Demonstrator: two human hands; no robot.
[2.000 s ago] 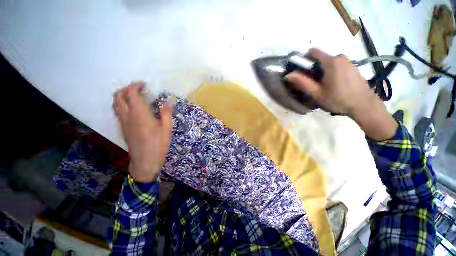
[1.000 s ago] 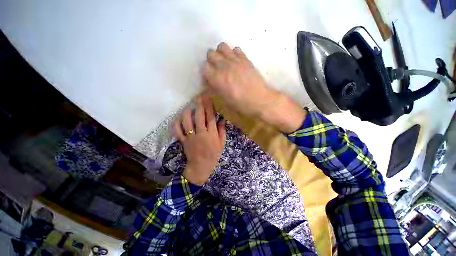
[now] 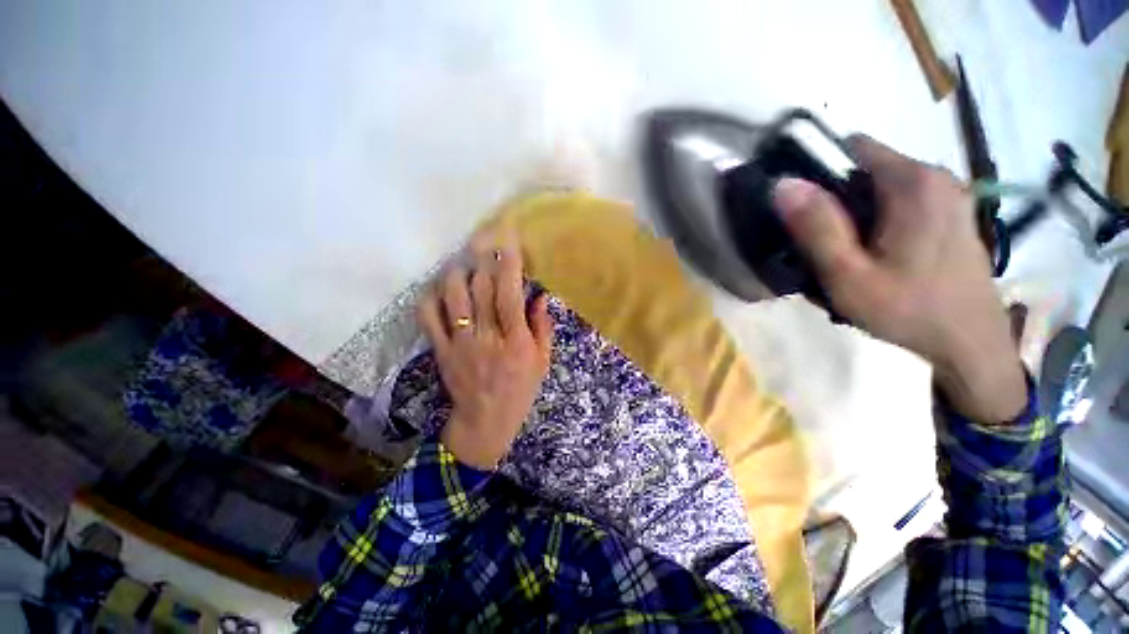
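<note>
The printed garment fabric [image 3: 631,434] in purple, navy and white lies at the near edge of the table, with the mustard band [image 3: 619,260] along its far side. A grey speckled part [image 3: 386,334] shows left of my left hand. My left hand [image 3: 489,347], with a ring, lies flat on the fabric's upper left end, fingers slightly apart, gripping nothing visible. My right hand [image 3: 898,235] is closed around the handle of the steam iron [image 3: 761,198]. The iron is slightly blurred, right of the mustard band, its pointed tip towards the upper left.
The white pressing table [image 3: 310,149] has a curved near edge. Black scissors [image 3: 978,136] and a wooden ruler [image 3: 925,50] lie at the upper right. The iron's hose and cable [image 3: 1065,186] run off right. Purple pieces [image 3: 1090,15] lie at the top right corner. Patterned cloth [image 3: 198,384] is below the edge.
My right hand has left the fabric beside my left hand and taken hold of the iron, which has moved left. The mustard band's upper end is uncovered. My left hand has barely moved.
</note>
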